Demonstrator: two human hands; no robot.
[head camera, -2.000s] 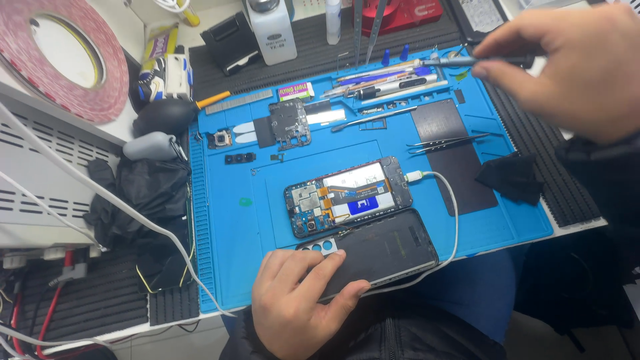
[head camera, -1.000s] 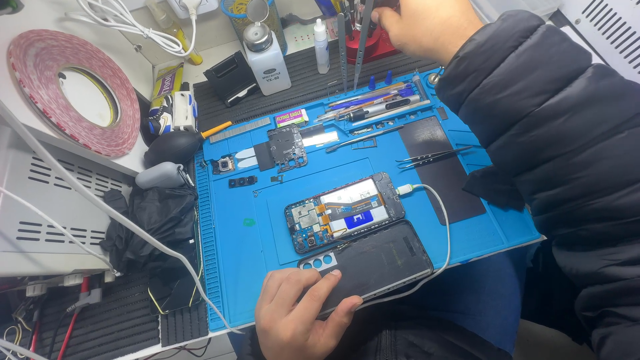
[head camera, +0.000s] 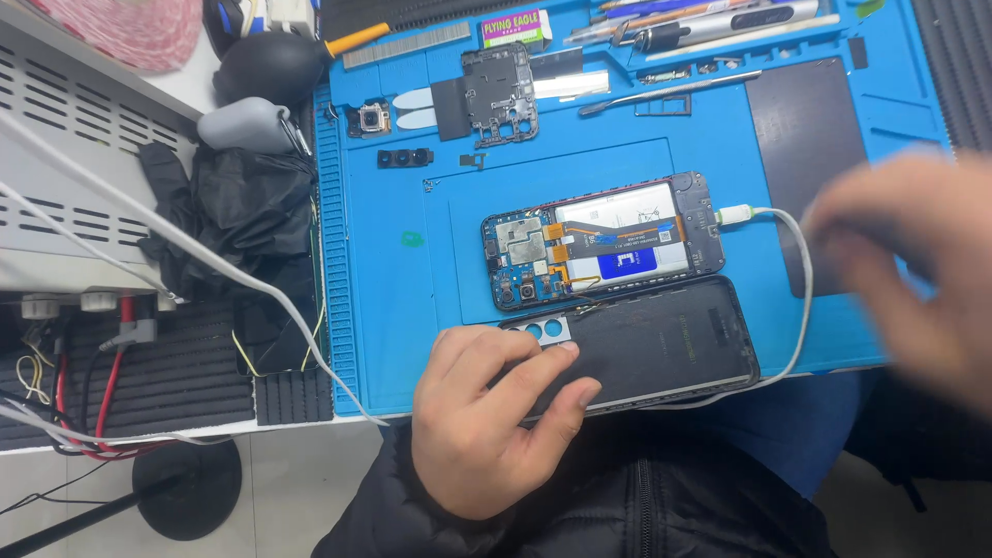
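Observation:
My left hand (head camera: 496, 418) rests on the camera end of a black phone back cover (head camera: 659, 349), fingers over its lens cutouts. Just above the cover, an opened smartphone (head camera: 612, 236) lies on the blue repair mat (head camera: 387, 325), its circuit board and battery exposed. A white charging cable (head camera: 806, 287) is plugged into its right end. At the right, my right hand (head camera: 907, 271) is motion-blurred over the mat's edge; whether it holds anything is not clear. Above the phone lie a black inner frame (head camera: 500, 97), a camera module (head camera: 373, 118) and a lens strip (head camera: 404, 159).
A metal spudger (head camera: 674, 93) and several pens and tools fill the mat's upper tray. On the right lies a dark rectangular pad (head camera: 810, 170). A black air blower (head camera: 271, 68) and a grey pouch (head camera: 244, 124) stand left of the mat, near a vented instrument (head camera: 70, 155).
My right hand has come back from the red holder at the top toward the right of the mat. My left hand has stayed on the cover. The view has shifted downward.

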